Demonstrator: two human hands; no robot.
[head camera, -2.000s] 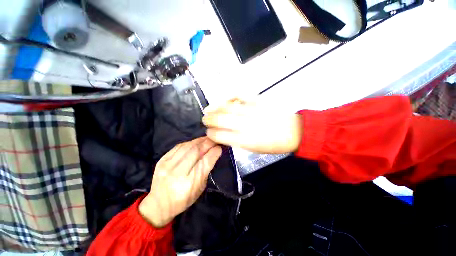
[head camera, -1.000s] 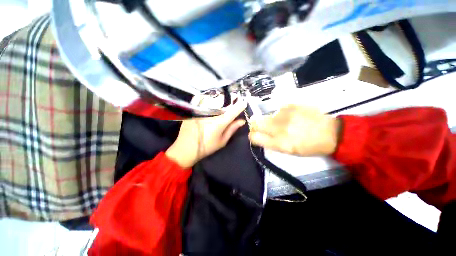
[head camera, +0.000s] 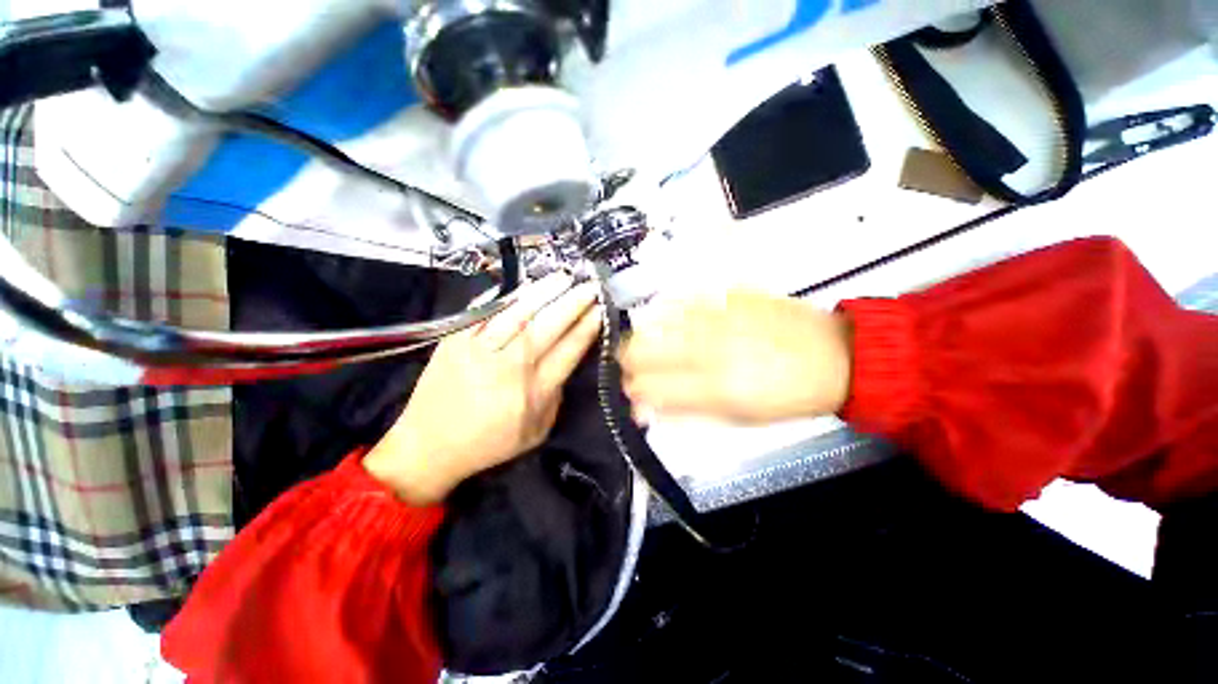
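Observation:
The black lining (head camera: 534, 548) lies under the machine head and hangs over the table's front edge. A black zipper tape (head camera: 617, 401) with pale teeth runs down from the needle area, its lower end loose and curved. My left hand (head camera: 488, 388) lies flat on the lining, fingers slightly spread, fingertips close to the presser foot area (head camera: 554, 254). My right hand (head camera: 735, 354) is blurred, fingers bent, its fingertips at the tape's right side; whether they grip it cannot be told. The needle is hidden behind the head parts and fingers.
The white machine head (head camera: 341, 80) with a blue stripe fills the upper left. Tan check cloth (head camera: 114, 468) lies at the left. A flat black rectangle (head camera: 795, 147), a small brown card (head camera: 939, 174) and a looped black strap (head camera: 1055, 94) lie at the back right.
Over the two seconds the view shifts and the machine head shows differently. My left hand has moved up to the presser foot area. My right hand has stayed beside the zipper tape.

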